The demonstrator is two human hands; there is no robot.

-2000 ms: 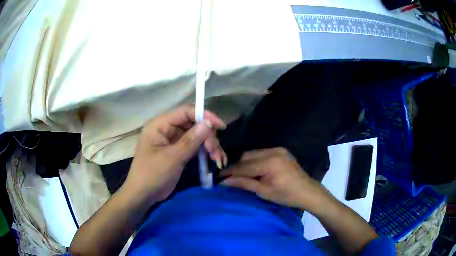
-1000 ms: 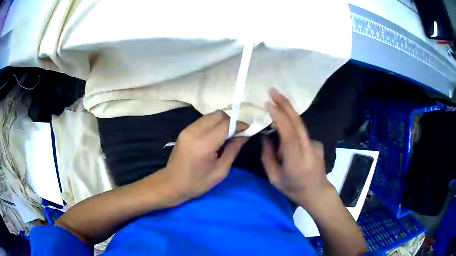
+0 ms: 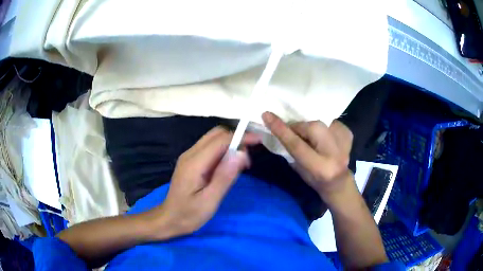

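The cream fabric panel [image 3: 175, 63] covers the table and hangs over its front edge toward the dark-clothed lap. The white elastic tape [image 3: 260, 87] runs down from the panel, slanting to the lower left. My left hand [image 3: 204, 177] pinches the tape near its lower end between thumb and fingers. My right hand [image 3: 318, 153] is at the panel's lower edge, index finger extended toward the tape; its other fingers are curled around the fabric edge, partly hidden.
A ruler [image 3: 434, 58] runs along the table edge at the upper right. A black case [image 3: 466, 32] lies beyond it. A mobile phone [image 3: 377, 188] lies on a white sheet [image 3: 324, 233]. A blue plastic crate [image 3: 405, 164] is at right. Cut pieces [image 3: 85, 159] hang at lower left.
The view has shifted down and left. My right hand has come from near the lap to the fabric edge. My left hand stays on the tape, which now slants more to the left.
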